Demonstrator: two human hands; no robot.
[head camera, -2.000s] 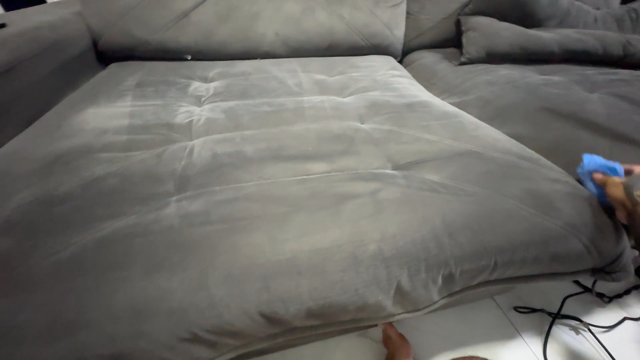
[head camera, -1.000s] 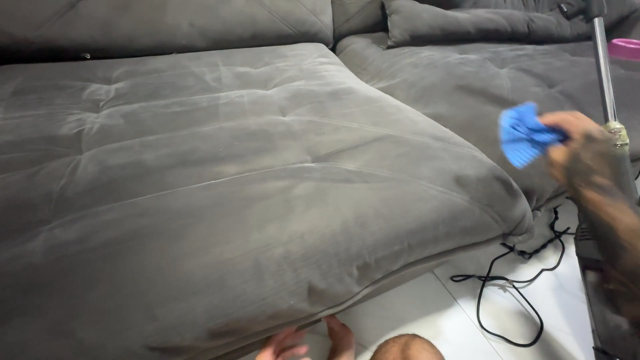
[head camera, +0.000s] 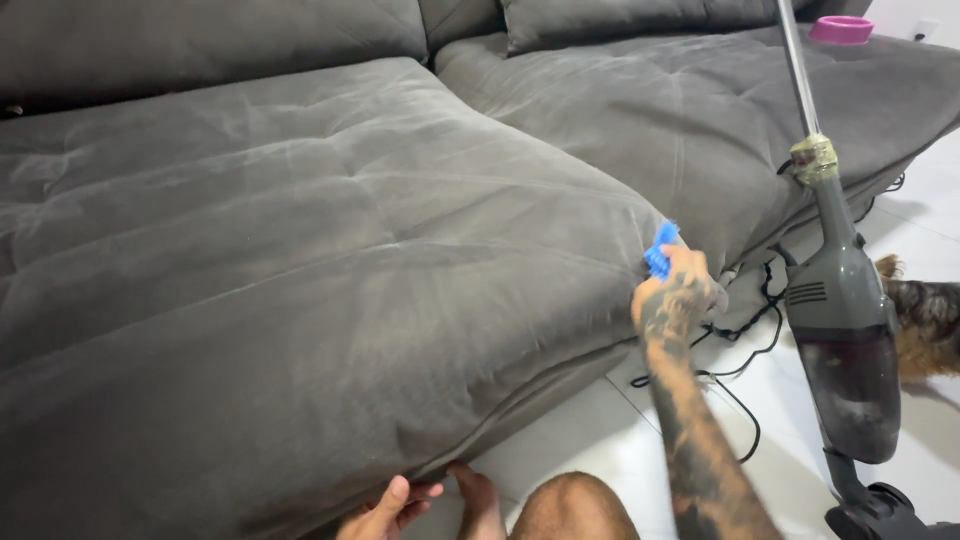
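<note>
My right hand (head camera: 675, 285) grips a blue cloth (head camera: 660, 251) at the front corner of the grey fabric sofa seat (head camera: 315, 270). Part of the cloth is hidden by the fingers. At the bottom, my left hand (head camera: 394, 510) is beside the seat's lower front edge, thumb and fingers apart, with nothing seen in it; its lower part is cut off by the frame. Faint lighter streaks run over the tufted seat.
An upright stick vacuum cleaner (head camera: 844, 322) stands on the white tiled floor at right, a black cord (head camera: 754, 420) looping beside it. Behind it is part of a furry animal (head camera: 926, 322). A pink bowl (head camera: 841, 30) rests on the far seat. My knee (head camera: 574, 510) shows at the bottom.
My right hand has come down with the blue cloth from above the far seat to the near seat's corner. The view has swung right, showing more of the vacuum cleaner and the pink bowl.
</note>
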